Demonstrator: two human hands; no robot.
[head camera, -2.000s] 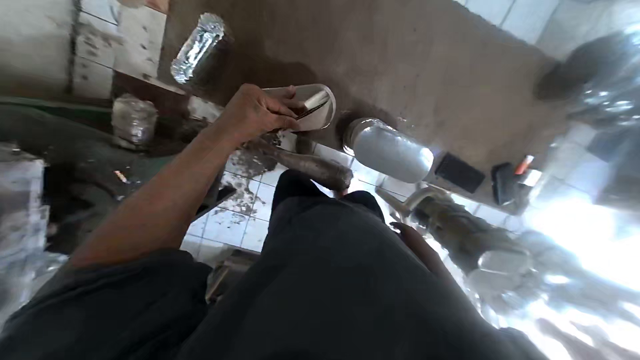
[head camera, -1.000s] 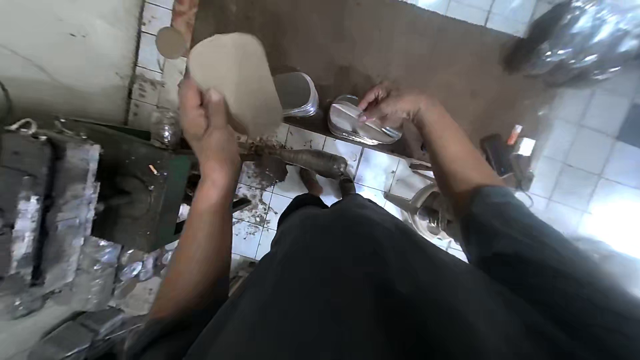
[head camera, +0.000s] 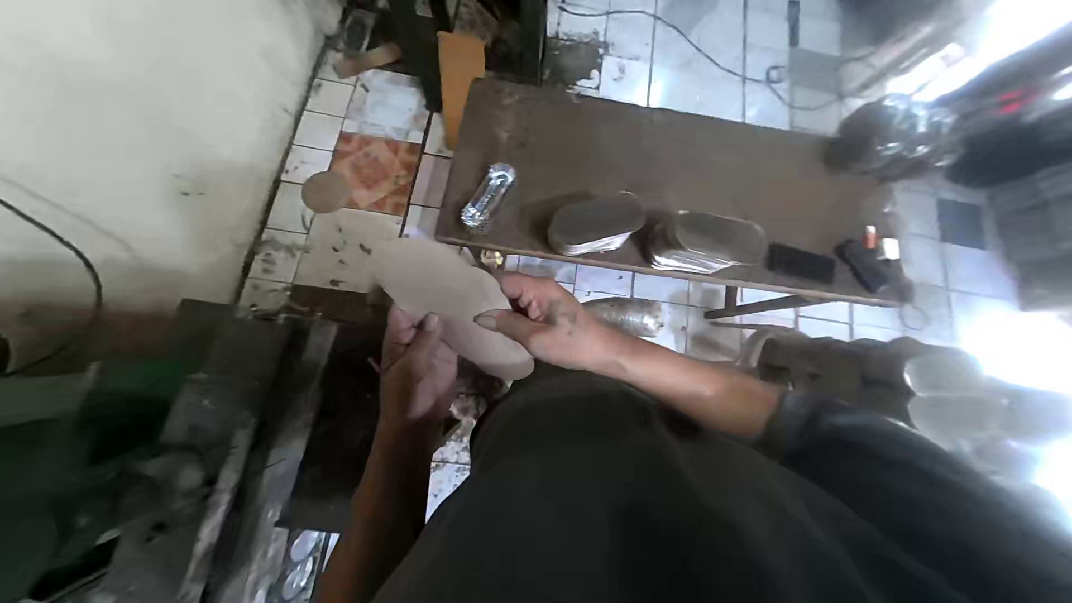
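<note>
Between my hands is a flat, thin, light grey-beige sheet piece with rounded ends, blurred by motion. My left hand grips its lower left edge, thumb on top. My right hand pinches its right edge between thumb and fingers. Beyond them, near the front edge of a brown table, stand two stacks of rounded oblong pieces, a left stack and a right stack, their sides shiny. A crumpled, foil-like silvery bundle lies at the table's left end.
A dark flat block and a dark object with small items lie at the table's right. Dark machinery stands at left, beside a pale wall. A wrapped cylindrical bundle sits below the table edge. Rounded pieces are stacked at right.
My right hand has moved from the stack on the table to the sheet piece and now grips it together with my left hand. The view has shifted.
</note>
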